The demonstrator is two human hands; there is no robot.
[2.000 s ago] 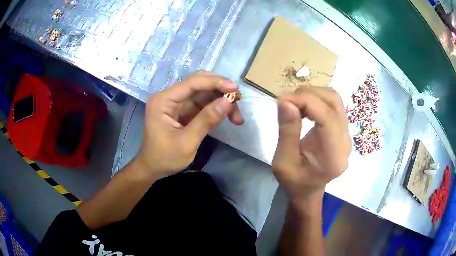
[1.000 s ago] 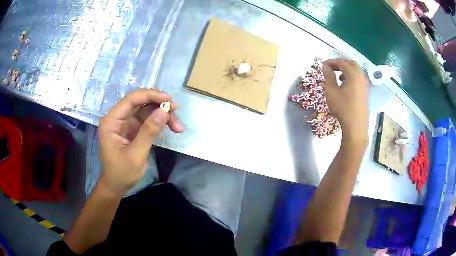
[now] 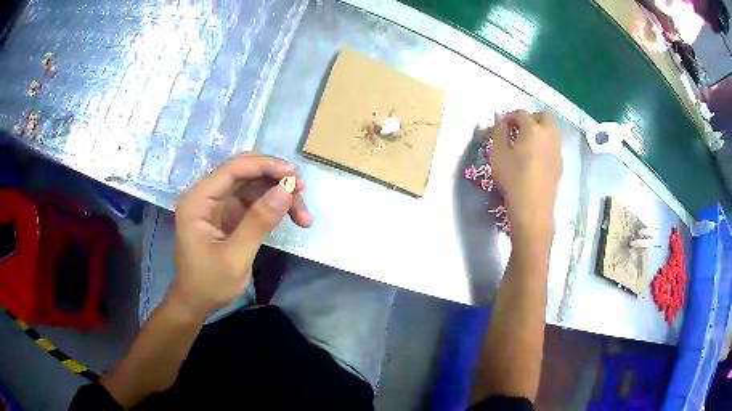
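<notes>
My left hand (image 3: 233,225) pinches a tiny cream piece (image 3: 287,184) between thumb and forefinger, in front of the cardboard pad (image 3: 337,104). A white lump (image 3: 390,125) with dark marks around it sits near the pad's centre. My right hand (image 3: 526,164) is over the pile of red-and-white pieces (image 3: 485,176) right of the pad and covers much of it. Its fingertips are bent down at the pile's far end; whether they hold a piece cannot be told.
A clear ribbed plastic tray (image 3: 160,96) covers the table's left part, with small joined figures (image 3: 34,87) at its left. A second pad (image 3: 620,245) and plain red parts (image 3: 669,277) lie far right, beside a blue crate (image 3: 700,309). A red stool (image 3: 60,257) stands left.
My right hand has left the cream piece at my left hand and moved right to the red-and-white pile, now covering more of it. My left hand still holds the cream piece. The view has shifted right.
</notes>
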